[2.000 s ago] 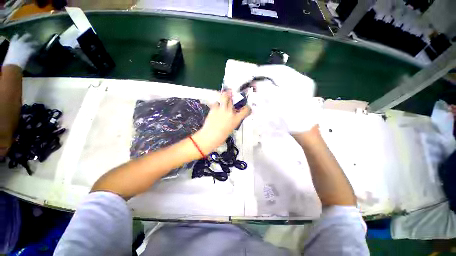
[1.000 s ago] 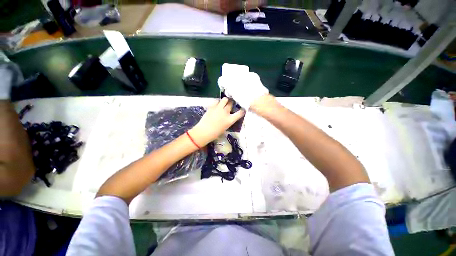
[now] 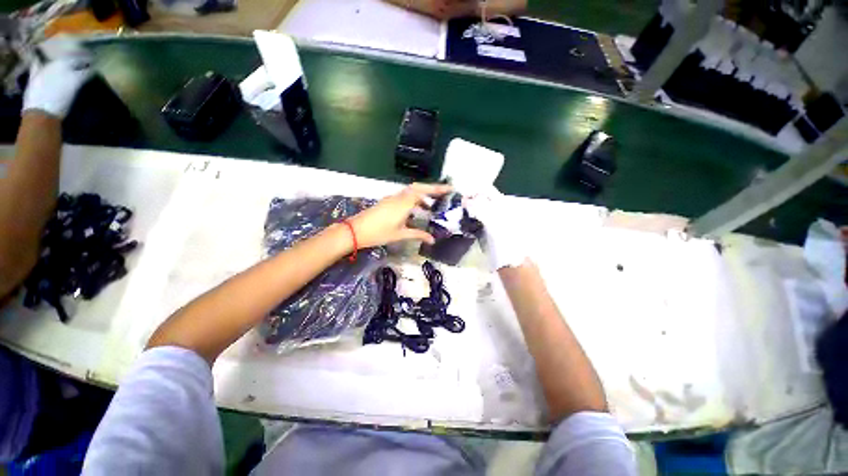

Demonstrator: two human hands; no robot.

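Observation:
A black packaging box stands open at the bench's far edge, its white lid flap raised on the far side. My bare left hand, with a red string at the wrist, grips the box's left side, fingers over the mouth and thumb lower down. My right hand, in a white glove, is at the box's right side; its fingers blend into the white bench. A dark looped cable shows at the mouth beside the glove; its hold is unclear. Loose black cables lie nearer me.
A clear plastic bag of cables lies left of the loose cables. The green conveyor carries closed black boxes and one open box. At left are a neighbour's gloved hand and cable heap. A grey post slants at right.
My right hand has moved off the lid flap to the box's right side, leaving the flap and mouth more exposed. My left hand stays at the box. The conveyor boxes appear further right.

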